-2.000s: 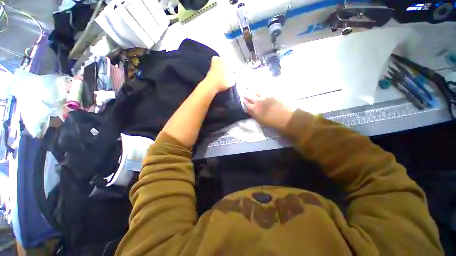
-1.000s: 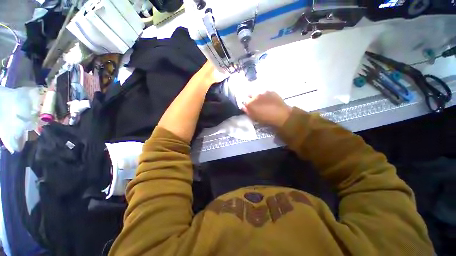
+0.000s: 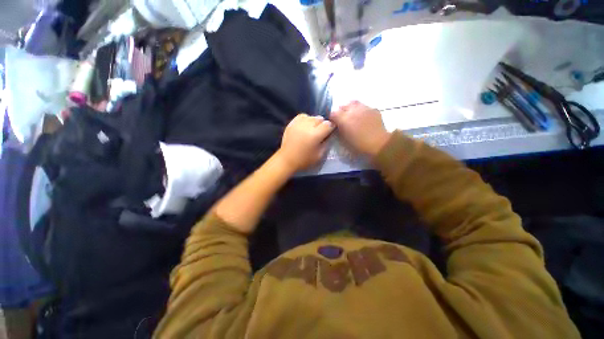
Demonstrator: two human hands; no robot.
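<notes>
The black garment [image 3: 245, 86] lies from the left side up to the needle area of the white sewing machine [image 3: 410, 66]. My left hand [image 3: 308, 140] is closed on the near edge of the black garment, in front of the needle. My right hand [image 3: 359, 127] is right beside it, fingers bent at the same edge; the fingertips are blurred and what they pinch is hidden. The presser foot [image 3: 336, 51] shows small and washed out by the lamp. A white curved piece [image 3: 189, 173] lies on the black cloth at left.
Fabric shears [image 3: 575, 122] and thin tools [image 3: 518, 104] lie at right. The marked ruler strip [image 3: 463, 136] runs along the front table edge. A pink spool [image 3: 79, 96] and a white plastic bag [image 3: 33, 99] are at far left. A black cloth heap [image 3: 86, 232] hangs at left.
My left hand has come back from beside the needle towards me and now meets my right hand. The black garment has shifted, and the pale cloth near the table edge is no longer visible.
</notes>
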